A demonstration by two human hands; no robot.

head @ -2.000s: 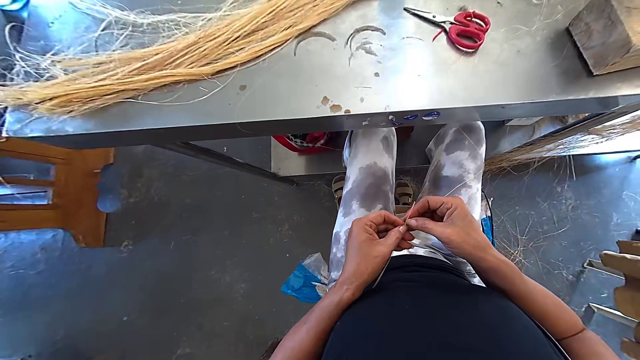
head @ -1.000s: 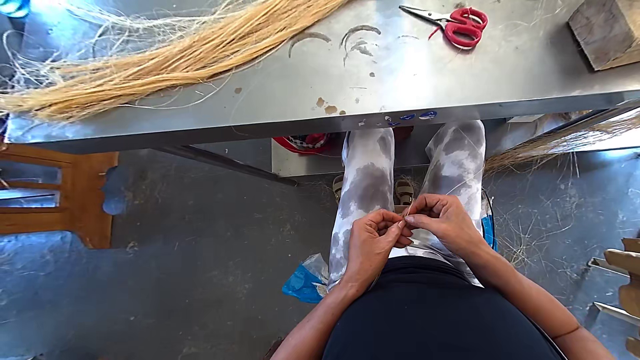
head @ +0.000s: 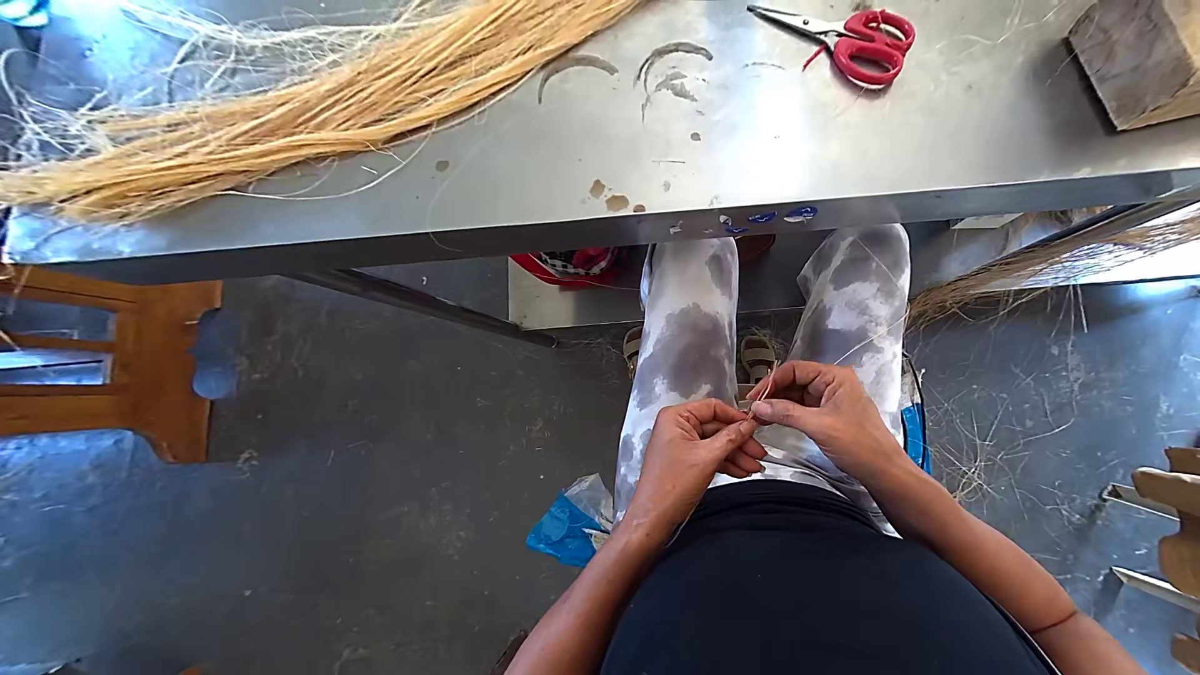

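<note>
Above my lap, my left hand [head: 698,450] and my right hand [head: 825,412] meet fingertip to fingertip. Both pinch thin pale fiber strands [head: 771,380]; a fine end sticks up between them and another runs off toward my right knee. How the strands are joined is too small to tell. On the metal table lies a long bundle of straw-colored plant fibers [head: 328,117], with loose whitish fibers at its far left. Red-handled scissors [head: 867,47] rest on the table with their blades pointing left, a bit of red string by the handles.
The metal table's front edge [head: 562,230] runs across above my knees. A wooden block [head: 1139,61] sits at its right end. A wooden chair [head: 159,366] stands left, a blue plastic bag [head: 562,530] lies beside my leg, and loose fibers [head: 980,455] are scattered on the floor at right.
</note>
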